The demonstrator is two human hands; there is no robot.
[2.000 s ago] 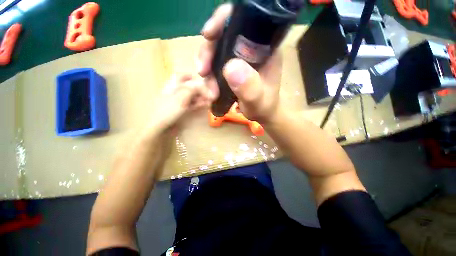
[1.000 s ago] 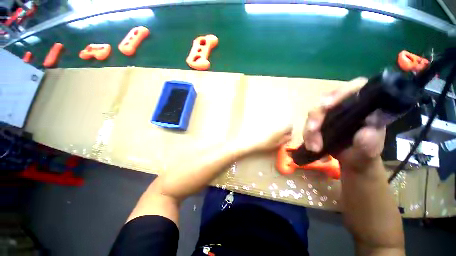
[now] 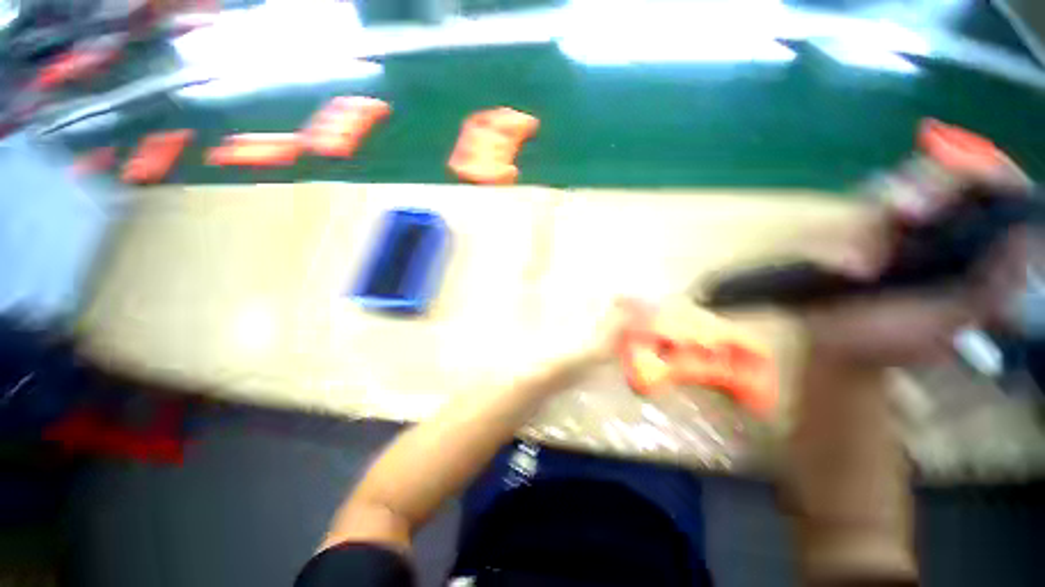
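Observation:
The view is blurred. My right hand grips the black electric screwdriver at the right. The tool lies nearly level, with its narrow end pointing left, above and apart from the orange housing. The orange housing lies on the cardboard-covered bench in front of me. My left hand is at the housing's left end, with its fingers against it; blur hides how they close on it. No screw can be made out.
A blue bin with dark contents stands left of centre. The green conveyor runs behind the bench and carries several orange housings. Small pale rings lie along the near edge. A pale panel is at the far left.
My right hand has drawn the screwdriver up and to the right, off the housing, and tipped it nearly level. My left hand has stayed at the housing's left end.

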